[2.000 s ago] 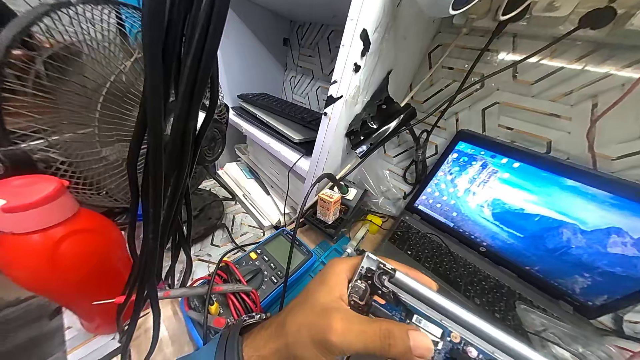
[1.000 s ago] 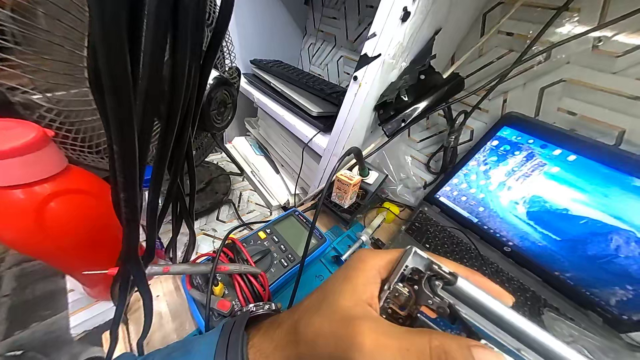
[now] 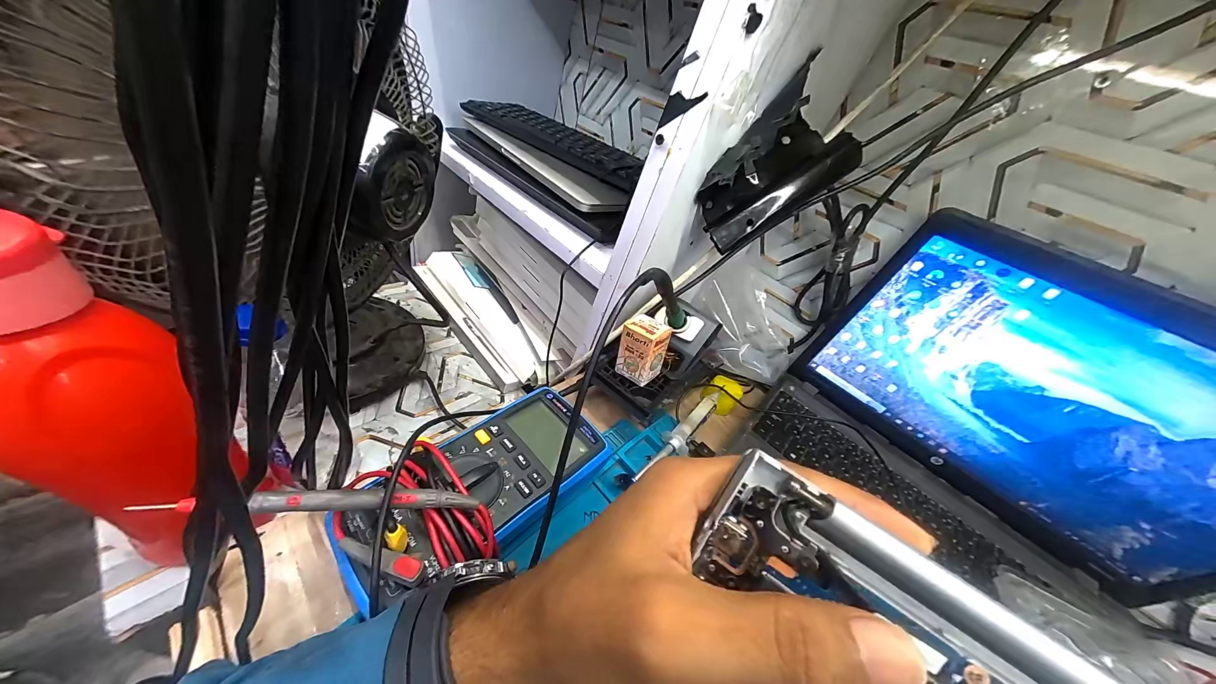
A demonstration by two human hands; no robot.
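Observation:
My left hand, in a blue sleeve and wearing a wristwatch, comes in from the bottom. It grips the end of an opened electronic device with a metal frame, a silver rod and a blue circuit board, thumb on the near side and fingers behind. The device's far end runs out at the lower right. Left of the hand lies a blue digital multimeter, with coiled red test leads and a probe across them. My right hand is not in view.
An open laptop with a lit screen stands at right. A small printed box sits by a plugged-in socket. Black cables hang in front of a fan and a red bottle. A shelf holds a keyboard and closed laptops.
My left hand keeps its hold on the device. The device's held end shows tilted more upright than two seconds ago. The view has shifted somewhat.

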